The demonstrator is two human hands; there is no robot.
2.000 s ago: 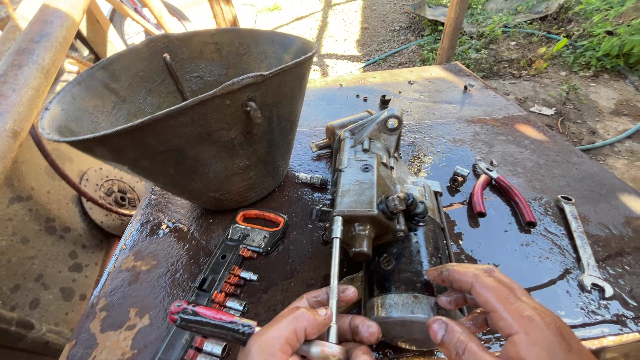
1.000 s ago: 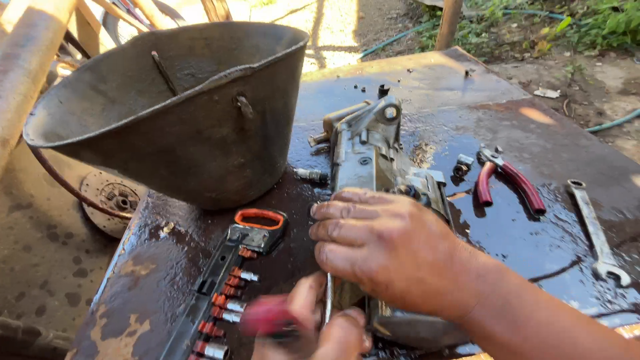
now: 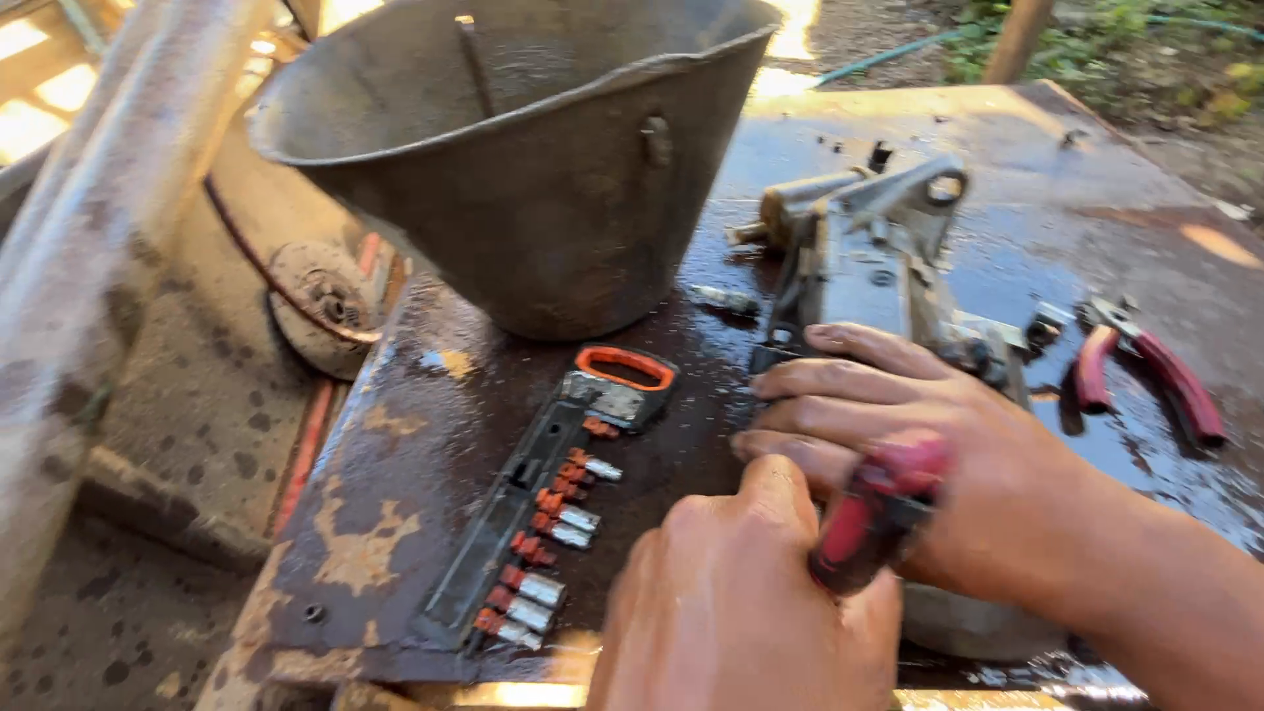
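Observation:
My left hand (image 3: 731,583) grips a ratchet wrench whose red and black handle (image 3: 879,513) sticks up to its right, a little blurred. The ratchet's head and shaft are hidden by the hand. My right hand (image 3: 889,415) lies over the metal engine part (image 3: 869,276), fingers across its near end, pressed on it from above. This greasy metal casting rests on the wet tabletop, its lug pointing away and a rounded base showing under my right forearm. Left of my hands lies a black socket rail (image 3: 494,523) with an orange-rimmed handle and several chrome sockets on orange clips.
A large dented metal bucket (image 3: 553,197) stands at the table's back left. Red-handled pliers (image 3: 1150,365) and a small metal fitting (image 3: 1045,326) lie right of the casting; a loose socket (image 3: 726,299) lies left of it. Beyond the table's left edge is a dirty round disc (image 3: 331,301).
My right hand has moved from beside the casting's near end onto its top. The ratchet handle has swung from lying leftward to pointing up and right. The view has shifted closer.

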